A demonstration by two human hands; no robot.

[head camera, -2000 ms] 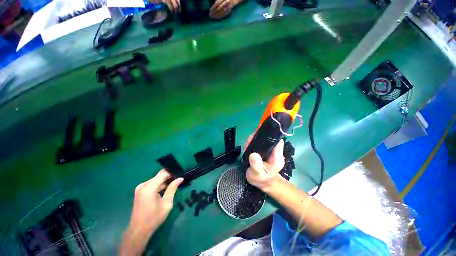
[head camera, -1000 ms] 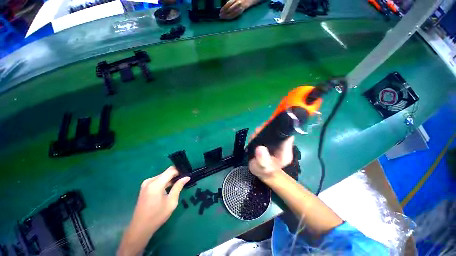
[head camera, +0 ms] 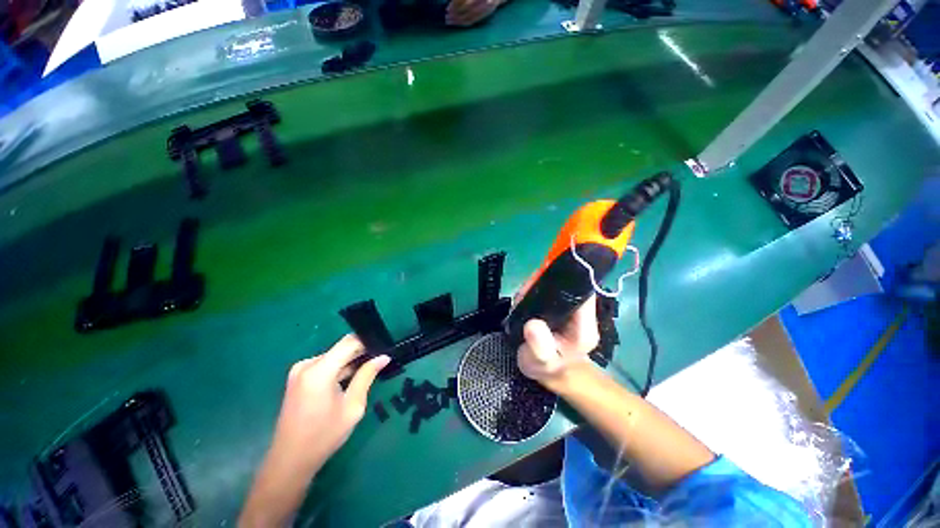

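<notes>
My left hand (head camera: 328,396) grips the left end of a black E-shaped bracket (head camera: 434,328), its three prongs pointing up and away from me. My right hand (head camera: 557,345) holds an orange and black electric screwdriver (head camera: 575,270) tilted at the bracket's right end; its tip is hidden behind the hand and tool body. A round screw tray (head camera: 484,383) with a dimpled silver surface and dark screws lies below the screwdriver. Small black pieces (head camera: 417,402) lie left of the tray. A heap of small black parts (head camera: 607,328) lies right of my right hand, partly hidden.
More brackets lie on the green belt at left (head camera: 142,287), far left (head camera: 226,144) and stacked near left (head camera: 108,461). A grey post (head camera: 783,95) and a black fan (head camera: 806,183) are at right. An open carton (head camera: 789,382) is lower right. Another person's hand (head camera: 469,10) shows at top.
The screwdriver first tilted and blurred to the right, then came back left. Both hands keep their hold on bracket and screwdriver. Belt brackets appear shifted slightly left.
</notes>
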